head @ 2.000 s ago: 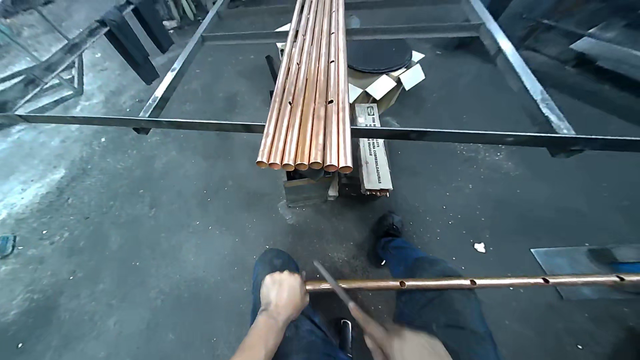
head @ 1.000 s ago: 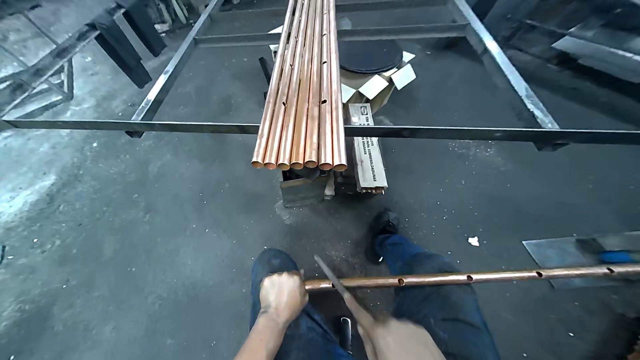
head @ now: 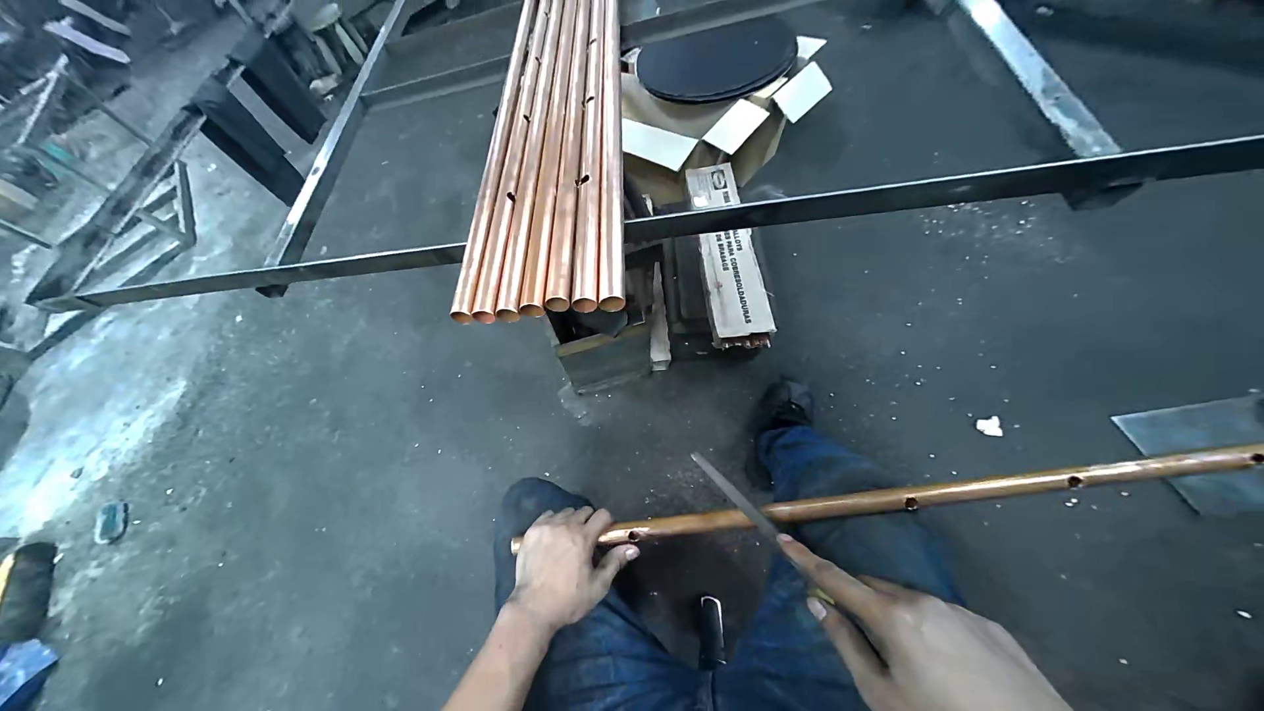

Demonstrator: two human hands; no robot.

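A copper pipe (head: 849,507) with several holes along its side lies across my thighs and reaches out to the right. Near its left end, my left hand (head: 563,563) grips it, with one hole just beside the thumb. My right hand (head: 889,632) holds a metal file (head: 736,494), its index finger stretched along the tool. The file crosses the pipe at a slant between two holes; whether it touches the pipe I cannot tell.
Several copper pipes (head: 548,197) rest on a dark steel frame (head: 839,207) ahead. Beneath are an open carton (head: 671,143) with black discs (head: 716,59) and a long printed box (head: 736,286) of rods. A metal sheet (head: 1195,444) lies on the floor at right.
The left hand has opened slightly from a fist, and a hole now shows beside its thumb. The right hand still has the file across the pipe. The view has tilted a little.
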